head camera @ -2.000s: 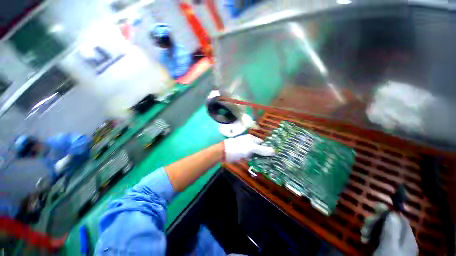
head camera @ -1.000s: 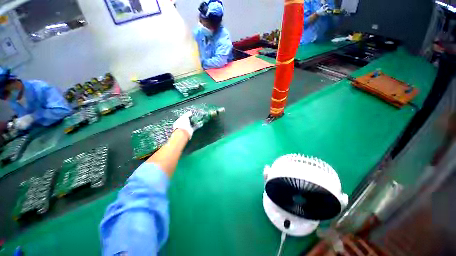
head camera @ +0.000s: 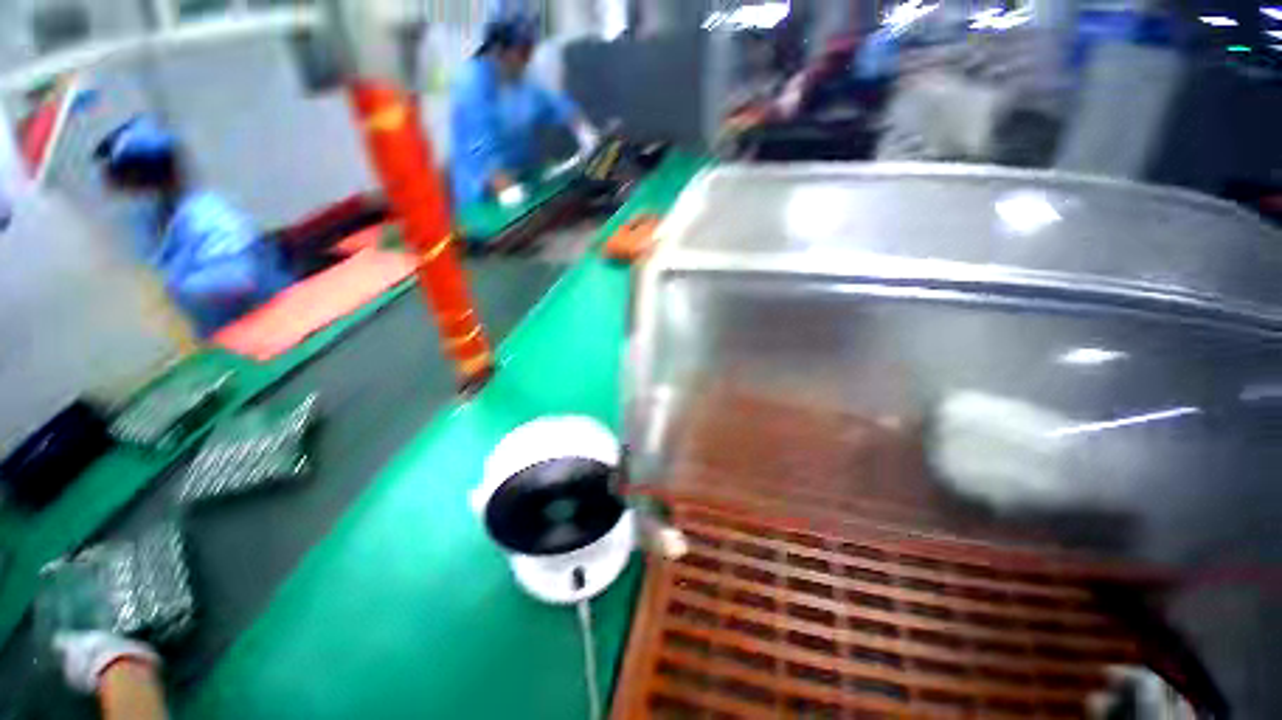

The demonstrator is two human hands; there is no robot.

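My left hand (head camera: 106, 654), in a white glove, is small and blurred at the lower left. It is at the near edge of a green circuit board (head camera: 145, 584) on the grey conveyor (head camera: 359, 387); whether its fingers grip the board cannot be told. A whitish, blurred shape at the bottom right edge looks like my gloved right hand (head camera: 1146, 695), mostly cut off; its fingers and anything in them cannot be made out. The orange-brown slotted tray (head camera: 844, 605) lies at the right with its slots showing.
A clear hood (head camera: 844, 324) stands over the tray's rear. A white desk fan (head camera: 562, 509) with a cable stands on the green mat left of the tray. An orange-red duct (head camera: 418, 211) hangs beyond. Another board (head camera: 253, 450) lies on the conveyor. Workers in blue are at the far side.
The view has swung right, bringing the hood and tray back in. My left hand now shows at the lower left by a board; two seconds ago it was at a board on the tray.
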